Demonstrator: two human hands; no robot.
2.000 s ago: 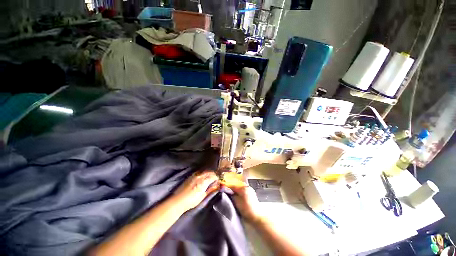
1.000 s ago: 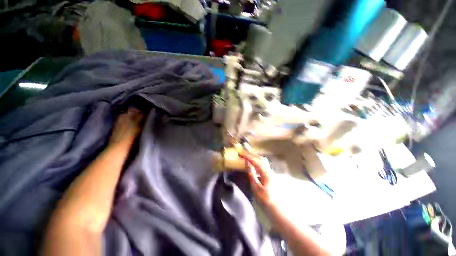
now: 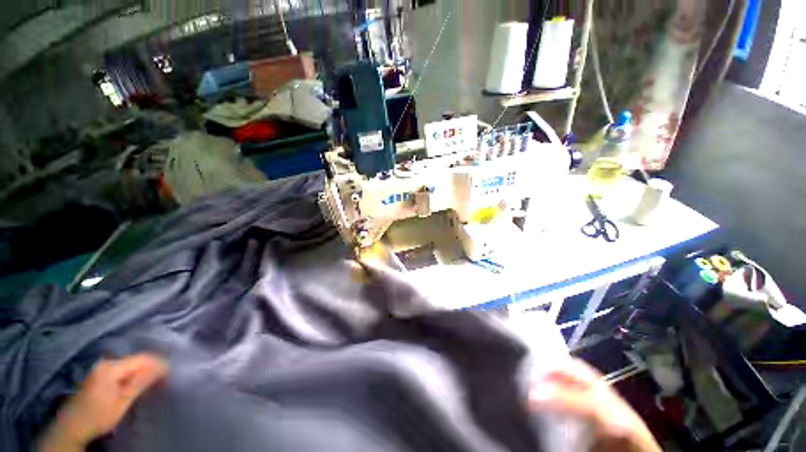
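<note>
Grey-purple cloth (image 3: 265, 353) fills the left and lower view and reaches up to the white sewing machine (image 3: 398, 199). Part of it lies under the lit needle area. My left hand (image 3: 119, 393) is low at the left over the cloth, blurred, with fingers curled; its hold on the cloth is unclear. My right hand (image 3: 579, 402) is blurred at the lower right, closed on the cloth's right edge. The cloth spreads between both hands. The presser foot (image 3: 361, 238) is small and hard to make out.
A teal phone-like device (image 3: 364, 119) stands before the machine head. Scissors (image 3: 600, 221), a loose thread cone (image 3: 652, 201) and a bottle (image 3: 608, 159) with yellow liquid are on the white table (image 3: 548, 269). Two thread cones (image 3: 506, 57) stand above. Fabric piles and bins are behind.
The view has swung right and back, so the machine looks smaller. My right hand has left the needle area and moved right with the cloth edge. My left hand has come back toward the lower left.
</note>
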